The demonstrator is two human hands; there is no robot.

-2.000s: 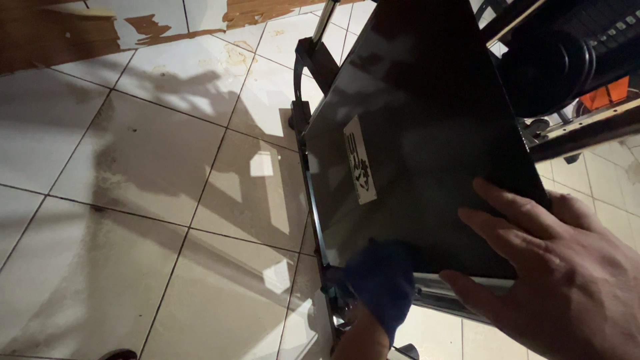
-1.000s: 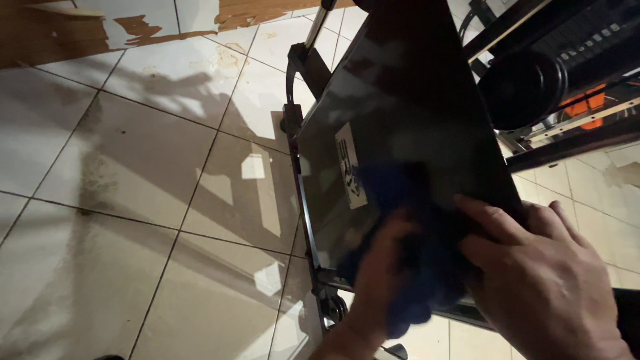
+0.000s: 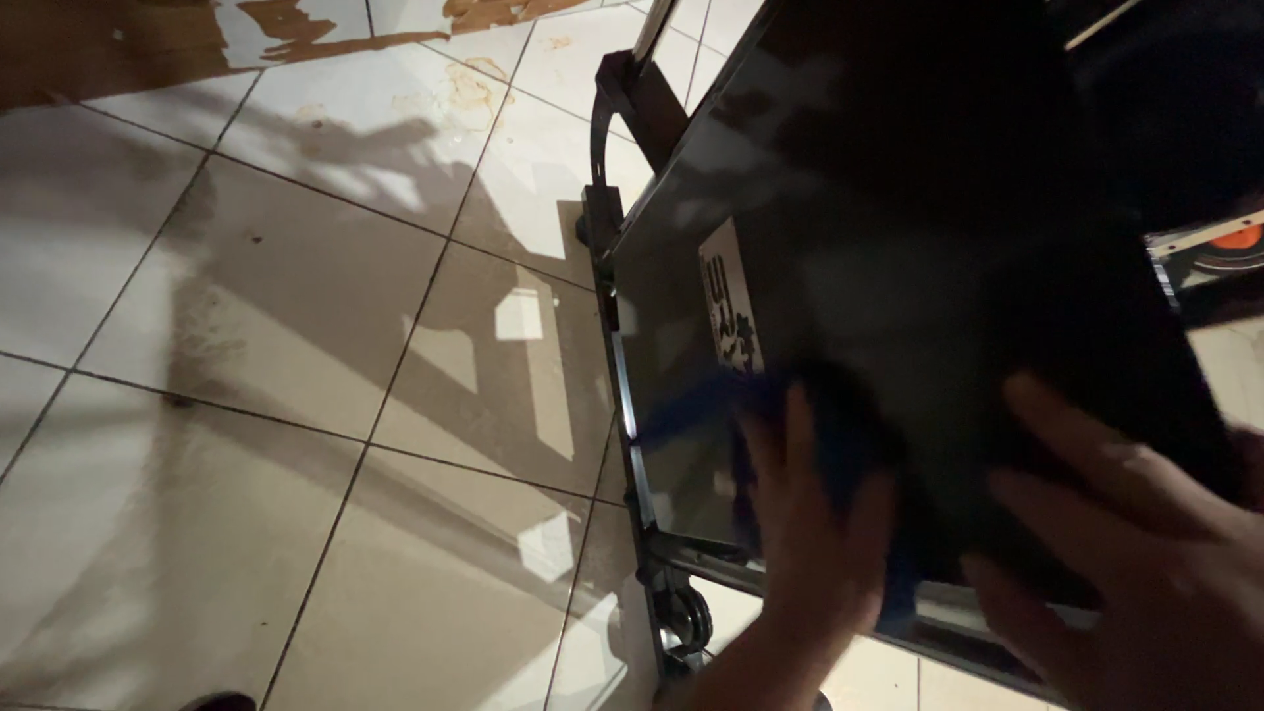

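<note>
A glossy black panel (image 3: 889, 267) with a light sticker (image 3: 731, 301) bearing writing stands tilted in a dark metal frame. My left hand (image 3: 815, 523), blurred, presses a blue cloth (image 3: 849, 425) flat on the panel just below the sticker; part of the cloth is hidden under the hand. To its right, my right hand (image 3: 1126, 553) lies with spread fingers on the panel near its lower edge, with nothing seen in it. A small black wheel (image 3: 686, 617) sits at the lower left corner of the frame.
White tiles (image 3: 474, 395) with stains and shadows cover the floor on the left. A brown, peeling surface (image 3: 118, 49) runs along the upper left. Dark metal equipment and an orange part (image 3: 1236, 235) are at the right. A dark shoe tip (image 3: 225, 702) shows at the bottom.
The blue cloth, bunched by the panel's lower edge two seconds ago, is now spread higher, beneath the sticker, under my left hand. My right hand stays on the panel's lower right.
</note>
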